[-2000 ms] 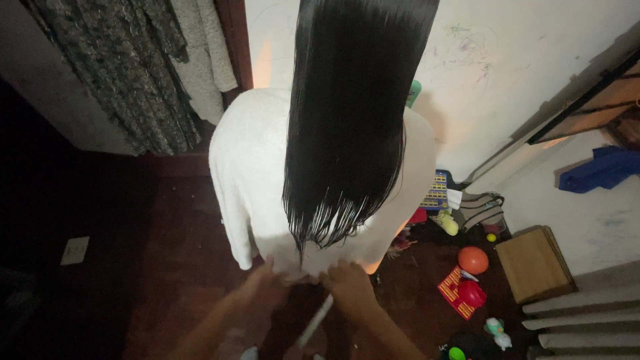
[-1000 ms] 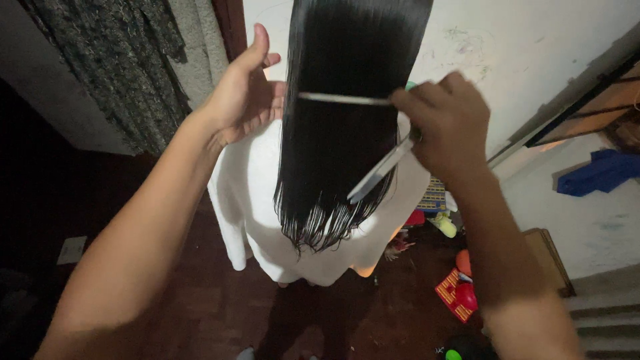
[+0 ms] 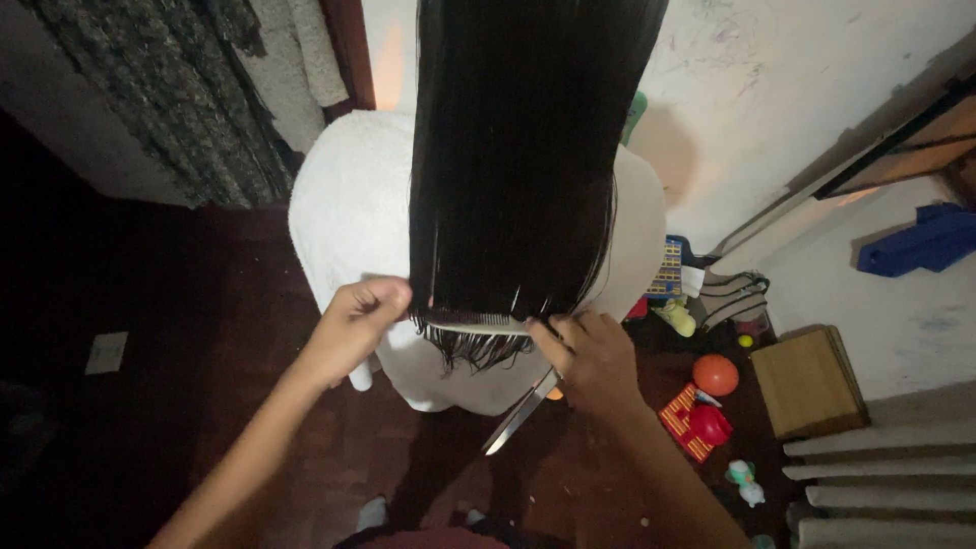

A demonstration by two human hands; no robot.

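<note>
Long straight dark hair (image 3: pixel 518 152) hangs down the back of a person draped in a white towel (image 3: pixel 343 198). A pale comb (image 3: pixel 480 326) lies across the hair near its ragged lower ends, its teeth in the strands. My right hand (image 3: pixel 591 362) grips the comb's right end and also holds metal scissors (image 3: pixel 522 412), whose blades point down and left. At the hair's left edge, my left hand (image 3: pixel 358 328) pinches strands between thumb and fingers, close to the comb's left tip.
On the wooden floor at right are an orange ball (image 3: pixel 715 375), a red and yellow toy piece (image 3: pixel 686 419), a small figurine (image 3: pixel 746 482) and a wooden board (image 3: pixel 810 383). Textured dark fabric (image 3: pixel 160 99) hangs at upper left. A blue cloth (image 3: pixel 919 240) is on the right.
Both hands have moved down the hair from higher up a second ago. The comb has come down to near the ends, and my left hand, spread then, now pinches the hair's left edge.
</note>
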